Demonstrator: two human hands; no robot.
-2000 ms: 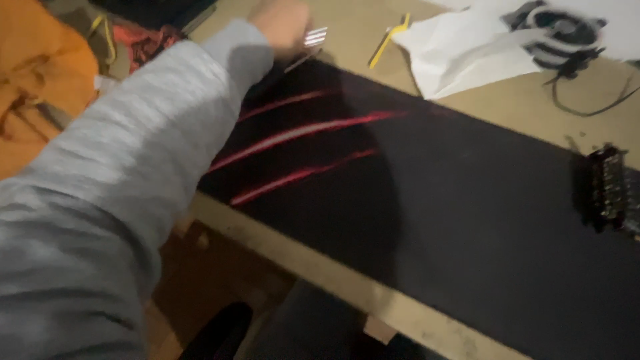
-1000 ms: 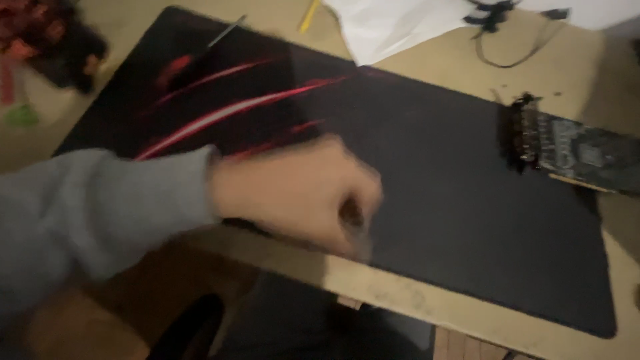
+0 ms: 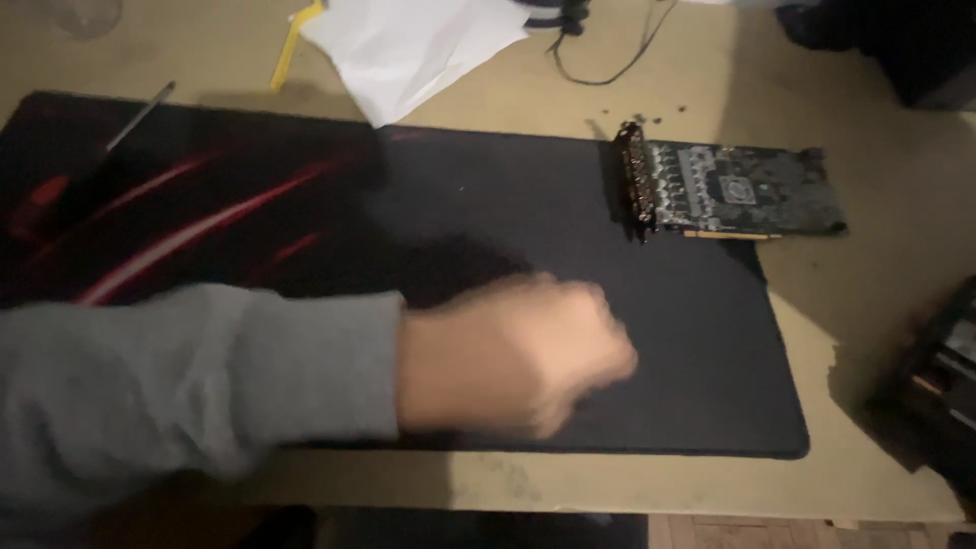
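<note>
My left hand (image 3: 526,354) is blurred, its fingers curled into a fist above the black desk mat (image 3: 686,396); nothing shows in it, though its underside is hidden. A grey sleeve covers the forearm, which comes in from the left. My right hand is out of view. Beyond my left hand, to the right, a bare graphics card circuit board (image 3: 785,191) lies partly on the mat's far right corner, its metal bracket (image 3: 639,183) facing left. On the mat's left part rests what looks like a screwdriver (image 3: 141,114), with a thin metal shaft and a red and dark handle.
White paper or cloth (image 3: 427,53) overlaps the mat's far edge, beside a yellow strip (image 3: 288,47). A thin black cable (image 3: 602,80) and small dark bits (image 3: 658,120) lie farther back. Dark hardware (image 3: 930,381) sits at the right edge; a black object (image 3: 915,53) stands behind.
My left hand has come from the mat's far left, near the screwdriver, to the near middle and farther right along the mat. The view has swung right.
</note>
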